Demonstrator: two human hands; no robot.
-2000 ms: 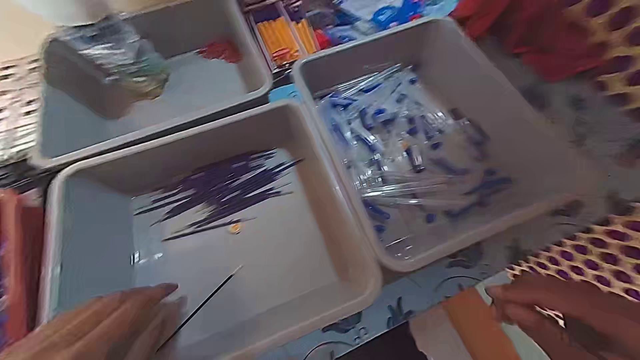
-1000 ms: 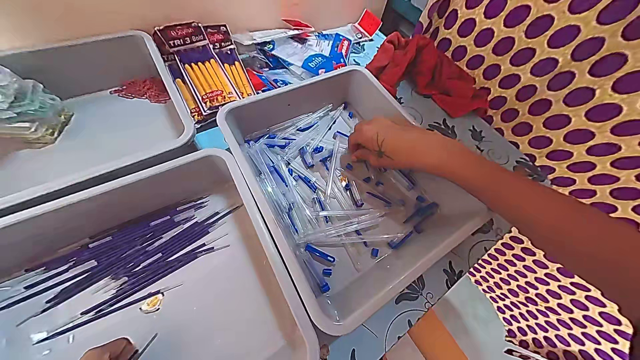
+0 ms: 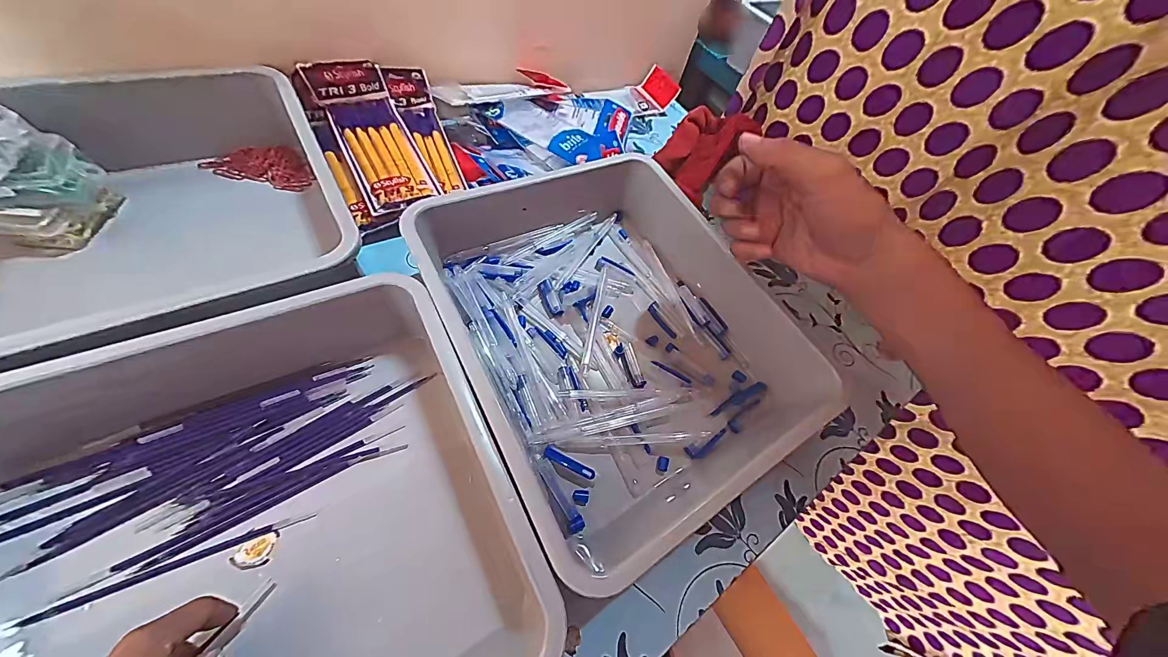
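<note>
My left hand (image 3: 178,628) is at the bottom left, over the near-left grey tray (image 3: 493,511), its fingers closed on a thin pen refill (image 3: 245,617). Beside it lie a pile of purple-blue refills (image 3: 228,447) and a small whitish-gold piece (image 3: 255,549). My right hand (image 3: 794,210) hangs above the far right rim of the other grey tray (image 3: 785,392), fingers loosely bent, thumb apart, nothing visible in them. Clear pen barrels (image 3: 607,415) and blue pen caps (image 3: 570,463) lie mixed in that tray. A red cloth (image 3: 698,151) is just behind the right fingers.
A third grey tray (image 3: 210,228) at the back left holds a plastic bag (image 3: 46,173) and red small pieces (image 3: 260,168). Packs of yellow pens (image 3: 379,151) and blue-white packaging (image 3: 566,132) stand behind. Purple-dotted fabric (image 3: 1031,164) fills the right; an orange strip (image 3: 762,613) lies at the front.
My right hand went from the lower right into the tray of barrels, then out to its far right rim. The view has shifted strongly.
</note>
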